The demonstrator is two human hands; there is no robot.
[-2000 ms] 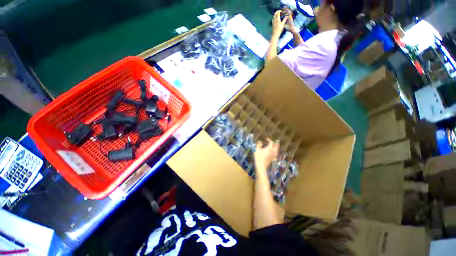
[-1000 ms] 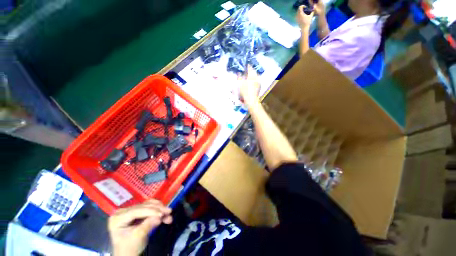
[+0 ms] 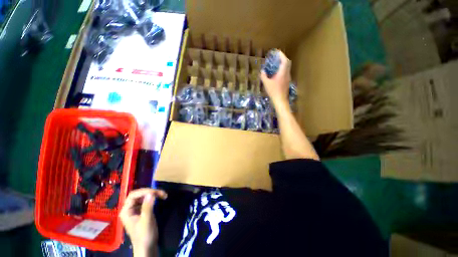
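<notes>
My right hand (image 3: 279,80) holds a bagged unit (image 3: 272,63) over the divided carton (image 3: 216,153), near its right side. The cardboard dividers (image 3: 221,62) form a grid. Bagged units (image 3: 221,118) fill the cells nearest me; cells behind them are empty. My left hand (image 3: 140,213) is beside the red basket's lower right edge, thumb and fingertips close together; whether it holds anything is unclear.
The red basket (image 3: 44,173) holds loose black parts (image 3: 93,173). Bagged units (image 3: 120,25) lie on the bench behind a printed white sheet (image 3: 118,80). Ragged dividers (image 3: 369,120) and brown cartons (image 3: 427,120) stand on the right. A calculator (image 3: 63,249) shows at the bottom left.
My right hand has moved from the bagged units on the bench to over the carton with a bagged unit. The view has turned; the co-worker is out of view.
</notes>
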